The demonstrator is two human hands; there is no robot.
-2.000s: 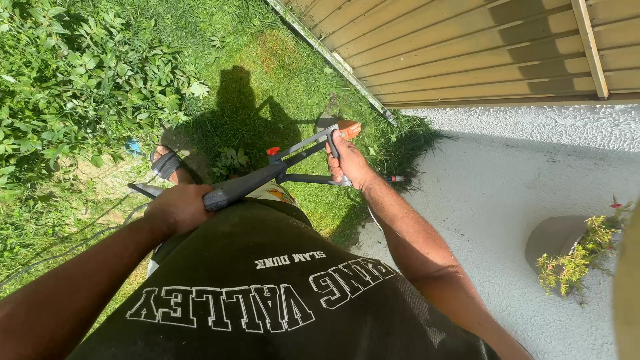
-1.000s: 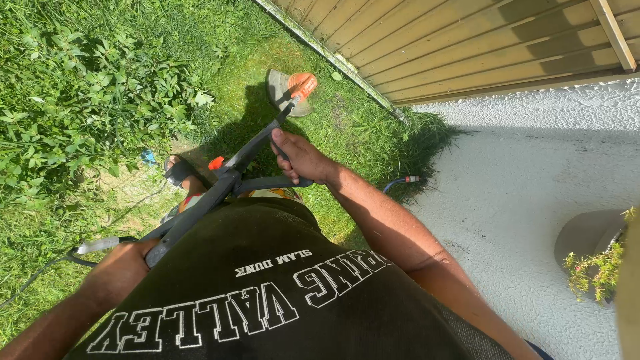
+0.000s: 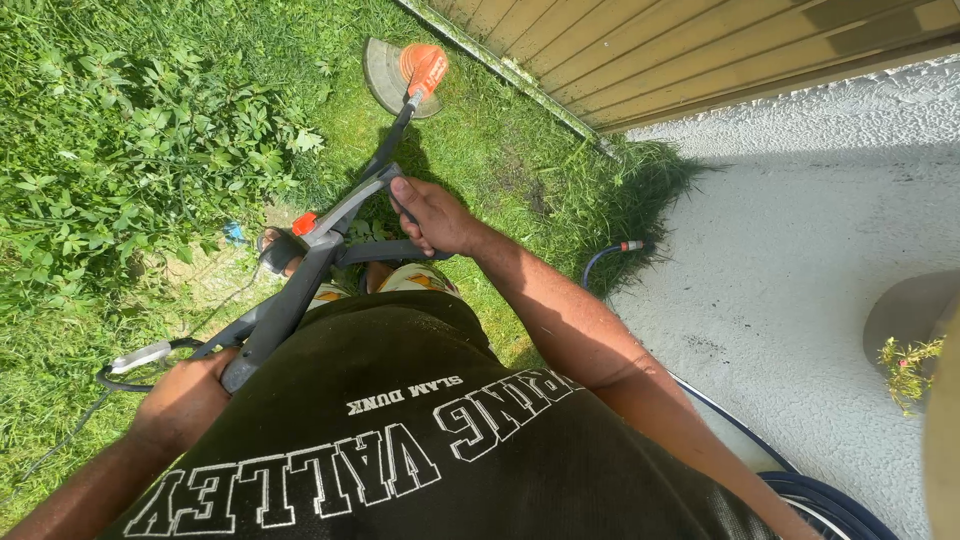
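Note:
An electric string trimmer [image 3: 281, 311] slants across the front of my body, its orange motor head [image 3: 424, 69] and round guard over short grass near the wooden wall. My left hand [image 3: 184, 397] is closed around the rear handle at lower left, beside a power cord with a pale connector [image 3: 141, 357]. My right hand [image 3: 435, 216] grips the front loop handle, thumb up along its top. A red-orange knob [image 3: 304, 223] sits at the joint of the shaft and handle. The cutting line under the guard cannot be made out.
Leafy weeds [image 3: 150, 142] grow at left. A yellow-brown plank wall [image 3: 645, 52] with a ledge runs along the upper right. A blue hose end [image 3: 630, 246] lies by a grass tuft, and a coiled hose [image 3: 825, 506] lies lower right. A round planter [image 3: 900, 307] stands on pale concrete. My sandaled foot [image 3: 279, 251] is near the weeds.
The trimmer's head has swung away from the grass tuft at the wall's corner, up and to the left along the wall. Both hands have kept hold, my left hand now lower and farther left.

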